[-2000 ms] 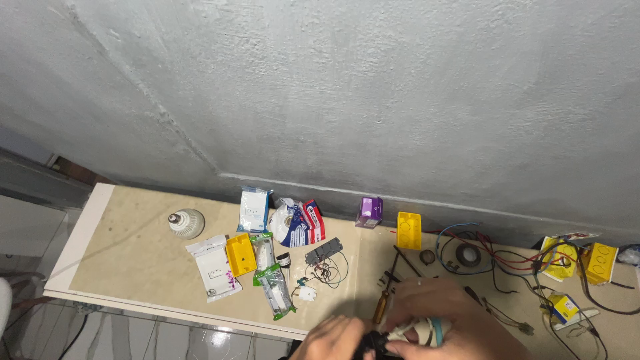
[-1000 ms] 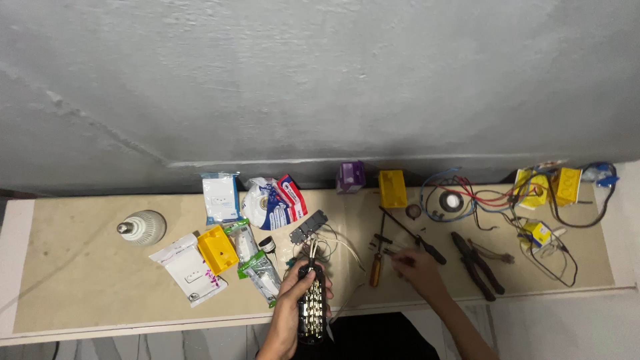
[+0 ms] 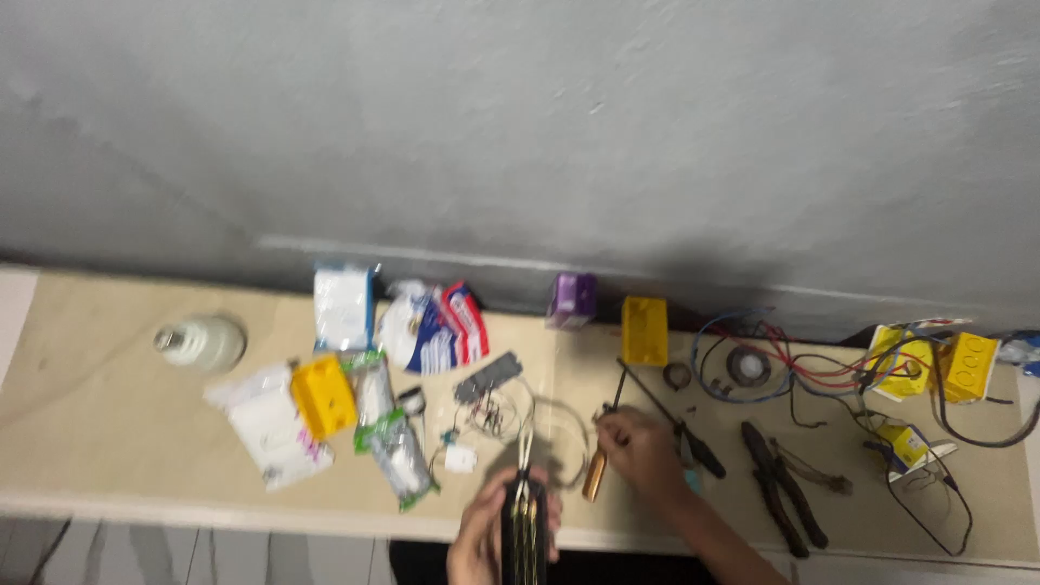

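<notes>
My left hand (image 3: 481, 528) grips a long black device (image 3: 512, 532) with gold-coloured strips along its face, upright at the bench's front edge. Pale wires (image 3: 526, 443) come out of its top end. To the right, my right hand (image 3: 638, 451) is on or just over a screwdriver with an amber handle (image 3: 595, 475); blur hides whether its fingers hold anything. A second screwdriver with a black handle (image 3: 704, 455) lies slantwise beyond that hand. Pliers with dark handles (image 3: 782, 491) rest farther right. Behind the device are a grey terminal strip (image 3: 488, 378) and thin tangled wires (image 3: 491, 416).
A light bulb (image 3: 203, 343), plastic packets (image 3: 398, 459) and a yellow box (image 3: 323, 396) lie left. Along the grey wall stand a purple box (image 3: 572, 301) and another yellow box (image 3: 644, 331). Black tape (image 3: 747, 366), loose cables (image 3: 821, 370) and more yellow boxes (image 3: 967, 367) occupy the right.
Two seconds ago both hands were together at the front edge. They are now apart, the right one by the amber-handled screwdriver. Since one second ago they have changed little; the view has shifted.
</notes>
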